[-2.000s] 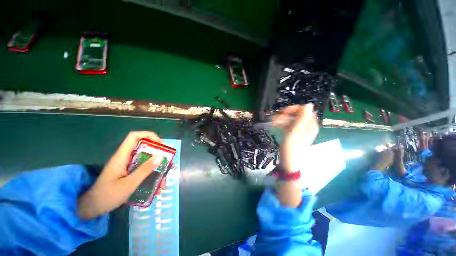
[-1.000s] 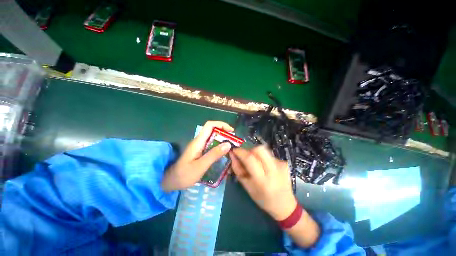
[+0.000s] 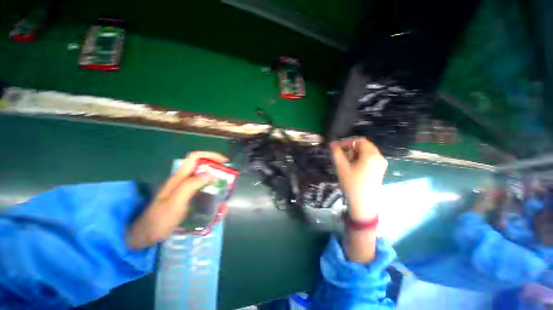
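My left hand (image 3: 173, 203) holds a red-rimmed phone housing (image 3: 212, 203), with green showing at its top end and my thumb over its face. A pale blue sticker sheet (image 3: 189, 272) with rows of small marks lies under it on the bench. My right hand (image 3: 362, 172), with a red wristband, is raised at the right edge of a tangled heap of black parts (image 3: 285, 169), in front of the black parts bin (image 3: 348, 103). Its fingertips are bent together and blurred; I cannot tell whether they hold a small part.
Beyond the worn pale edge strip (image 3: 139, 112), red-framed phones (image 3: 103, 45) lie spaced on the green belt (image 3: 200, 66). Bright pale sheets (image 3: 403, 206) lie right of my right hand. Another person's blue sleeve (image 3: 503, 245) and hands are at the far right.
Since a second ago my right hand has left the phone housing and moved right to the heap and bin. My left hand still holds the housing. The camera view has shifted right.
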